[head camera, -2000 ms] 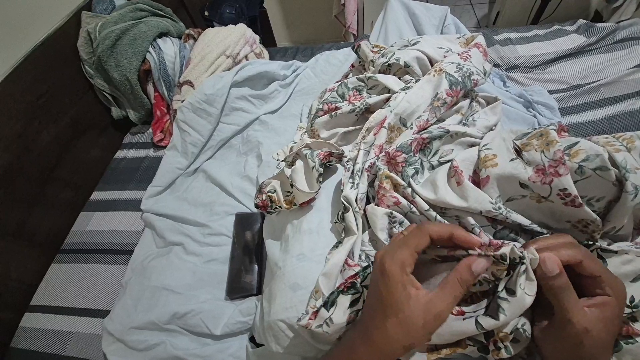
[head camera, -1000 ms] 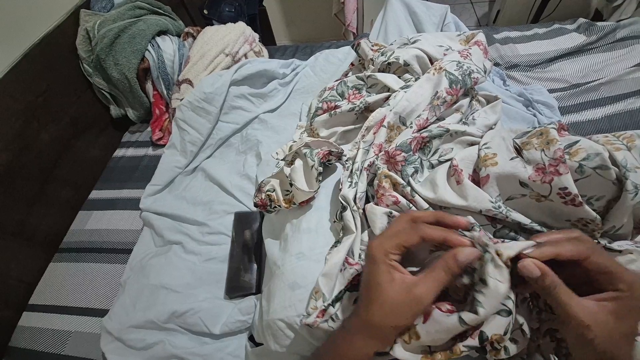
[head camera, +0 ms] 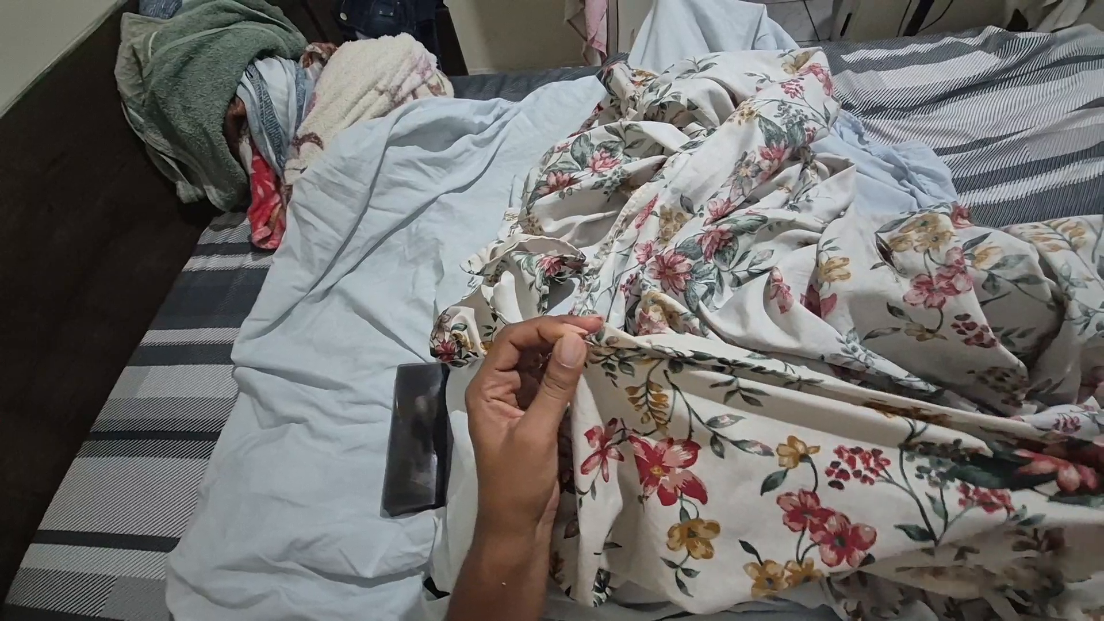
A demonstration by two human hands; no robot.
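Observation:
My left hand (head camera: 535,388) pinches the top edge of a white floral-print fabric (head camera: 742,483) between thumb and fingertips, near the middle of the view. From that pinch the edge runs stretched to the right side, and the cloth hangs below it in a fairly flat panel. More of the floral fabric lies bunched behind, with a twisted strip of it (head camera: 457,332) just left of my fingers. My right hand is outside the view. A dark, glossy phone-like rectangle (head camera: 416,440) lies left of my left wrist on a pale blue cloth (head camera: 328,345).
The bed carries a grey striped sheet (head camera: 147,431). A green towel (head camera: 207,78), a cream fleecy cloth (head camera: 371,86) and other textiles are heaped at the back left. A dark panel (head camera: 78,198) borders the bed's left side. More light blue cloth (head camera: 707,34) lies at the back.
My hands were close together over gathered floral fabric. My left hand has moved left and up, my right hand has left the view, and the fabric edge is now drawn out between them.

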